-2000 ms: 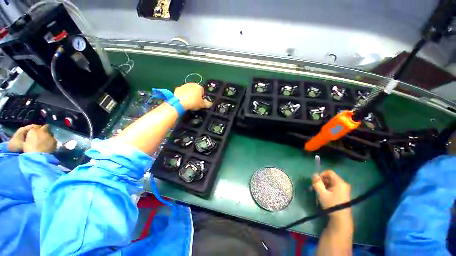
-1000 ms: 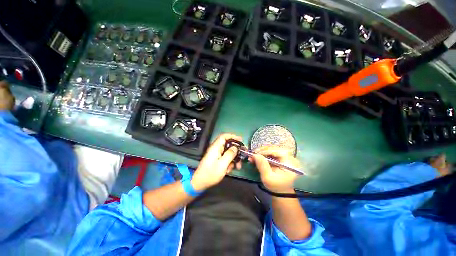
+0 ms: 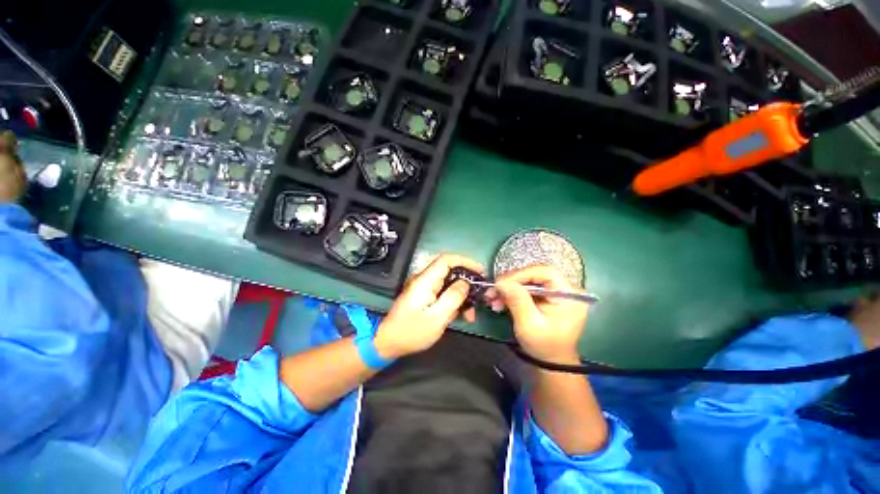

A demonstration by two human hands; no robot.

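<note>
My left hand (image 3: pixel 422 314), with a light blue strap at the wrist, holds a small black watch case assembly (image 3: pixel 465 282) in its fingertips. My right hand (image 3: pixel 543 316) grips thin silver tweezers (image 3: pixel 564 293), held nearly level, with the tip at the assembly. The fingers partly hide the assembly, and its inner details are too small to tell. The round speckled screw plate (image 3: pixel 538 253) lies just behind my right hand, which overlaps its front edge.
A black foam tray (image 3: pixel 344 268) with units is left of centre, a clear blister tray (image 3: pixel 207 145) beyond it. Stacked foam trays (image 3: pixel 585 97) stand upper right, a smaller one (image 3: pixel 772 232) far right. The orange electric screwdriver (image 3: pixel 719 150) hangs right. A black cord crosses before my lap. Neighbours' blue sleeves flank me.
My left hand has come from the foam tray to in front of me, now with an assembly. My right hand has moved left, bringing the tweezers to it. The view has shifted down.
</note>
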